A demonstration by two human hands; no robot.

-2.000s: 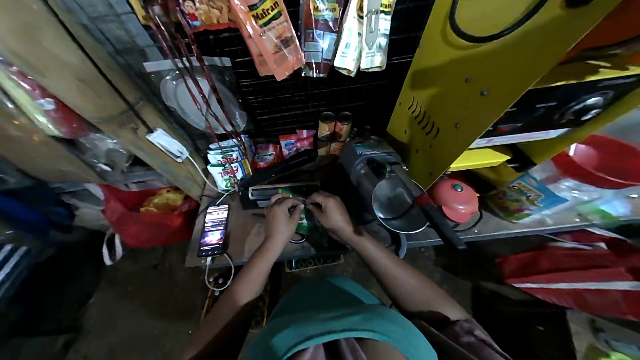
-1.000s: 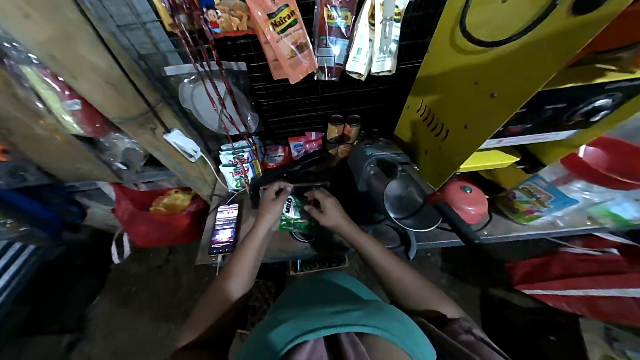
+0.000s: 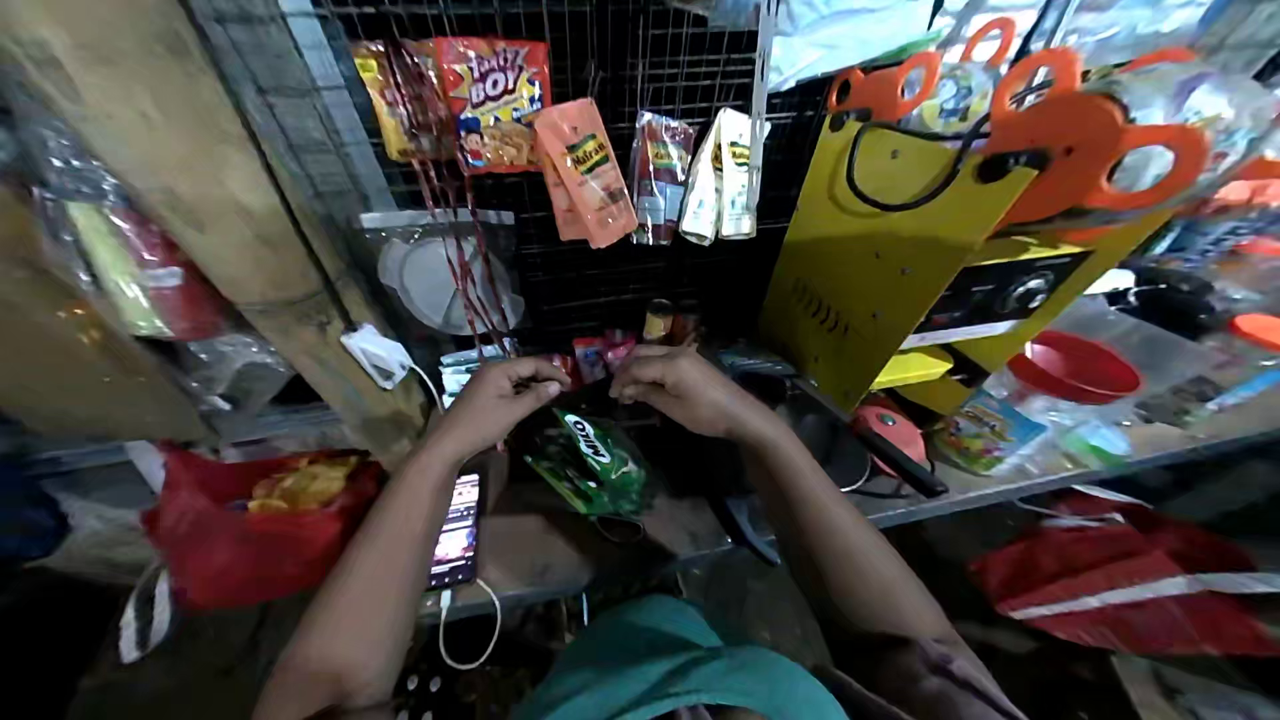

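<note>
Above a green Milo packet (image 3: 592,462) on the wooden counter, my two hands are raised apart. My left hand (image 3: 508,400) has thumb and index finger pinched together; whether something thin is between them cannot be told. My right hand (image 3: 682,388) is curled with its fingertips pointing down, and a dark thing may be at them, too dim to tell. The green packet lies just below and between the hands, touched by neither as far as is visible. A lit smartphone (image 3: 456,530) with a white cable lies beside my left forearm.
A black-handled pan (image 3: 825,440) and a red round object (image 3: 890,432) are right of my right hand. A yellow metal machine (image 3: 850,250) stands behind them. Packets of mix (image 3: 590,170) hang on the wire grid. A red bag (image 3: 250,530) is at left.
The hands were at the green packet one second ago; now they are raised beyond it and farther apart. The view has tilted upward, showing more of the hanging packets and the yellow machine.
</note>
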